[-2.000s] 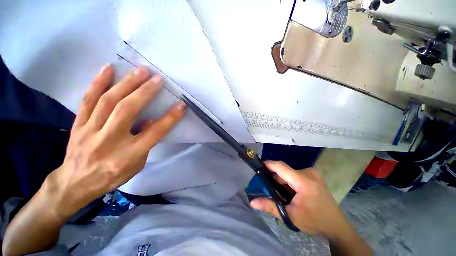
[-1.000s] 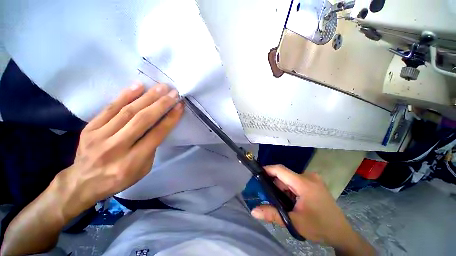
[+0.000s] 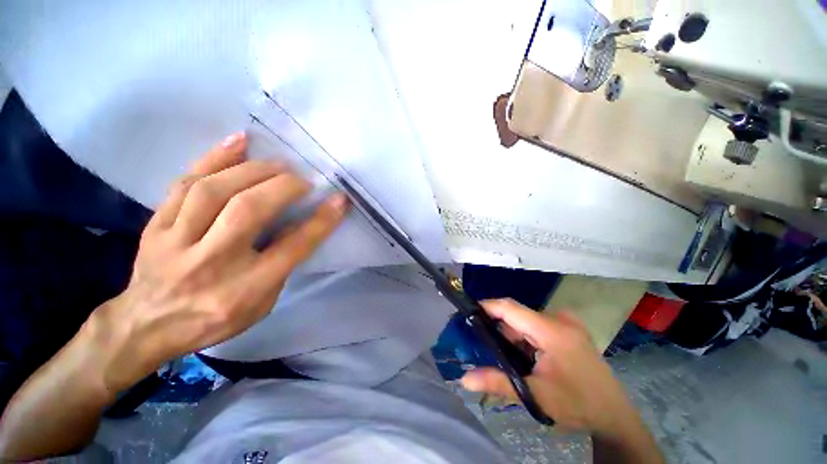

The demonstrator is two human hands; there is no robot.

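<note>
The pale garment panel (image 3: 181, 63) lies on the table and hangs in folds over the lap. Two close, thin dark lines (image 3: 297, 124) run slantwise across it. My right hand (image 3: 558, 367) holds the long black shears (image 3: 413, 246) at their handles. The blades look nearly closed, and their tips lie at the lines, near the middle. My left hand (image 3: 204, 245) rests on the panel, palm down and fingers spread, with the index fingertip beside the shear tips. Its middle fingers are blurred. Whether the cloth is slit under the blades cannot be told.
A cream sewing machine head (image 3: 753, 54) stands at the upper right over a beige machine bed (image 3: 598, 136). Printed scale marks (image 3: 535, 237) run along the white table's front edge. Dark navy cloth (image 3: 63, 172) lies at left. A red container (image 3: 655, 313) stands beyond the table at lower right.
Since one second ago, my left fingers have spread and lifted slightly. The panel looks flatter and more of the two lines shows. The view has shifted a little.
</note>
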